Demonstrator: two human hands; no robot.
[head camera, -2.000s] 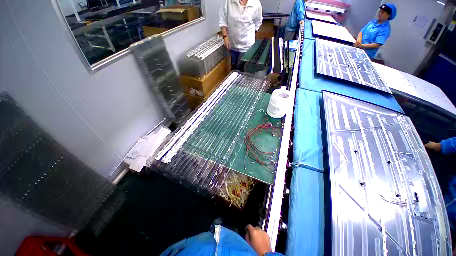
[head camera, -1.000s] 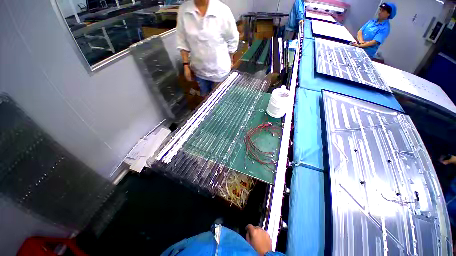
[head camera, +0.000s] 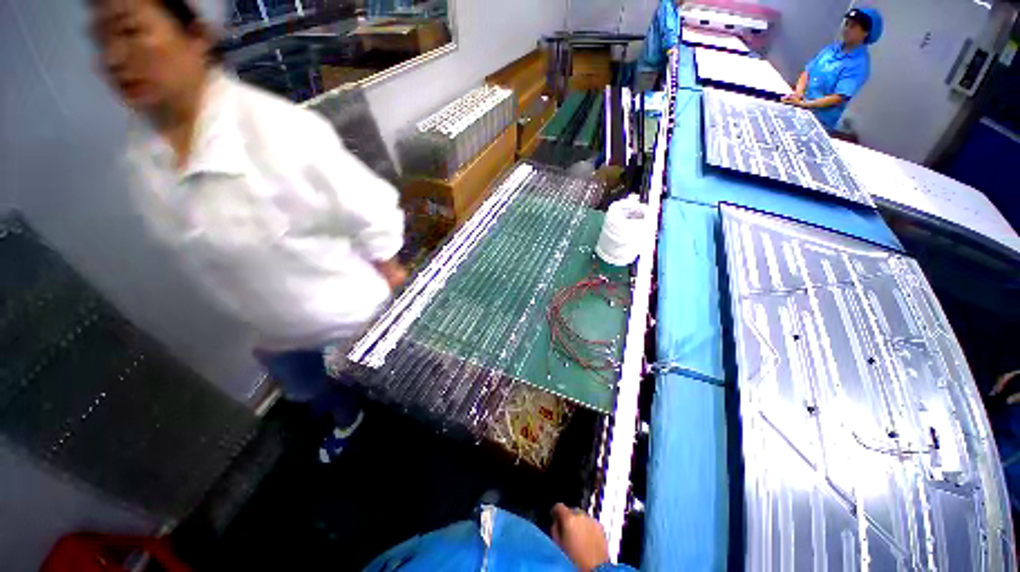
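Note:
My right hand (head camera: 579, 539) is at the bottom edge beside the white rail (head camera: 615, 475). Its fingers look curled, and whether it holds anything cannot be told. My left hand is not in view. A large silvery back panel (head camera: 828, 369) lies on blue-padded pallets (head camera: 685, 447) to the right. A thin wire and a small white part show on it. On the side table, long clear and white light strips (head camera: 447, 263) lie over a green mat (head camera: 582, 374). A red-brown wire loop (head camera: 559, 324) and a white roll or tub (head camera: 621, 232) are near the rail.
A person in white (head camera: 263, 212) stands close at the left of the table. A carton of yellowish scraps (head camera: 531, 425) is below the table end. A second panel (head camera: 783, 145) lies farther up the line. A blue-smocked person (head camera: 837, 78) is at the far right. A red stool (head camera: 106, 553) is lower left.
The person in white has come from behind the table to its near left side. A hand at the right edge has shifted slightly. My right hand and the panels have not visibly moved.

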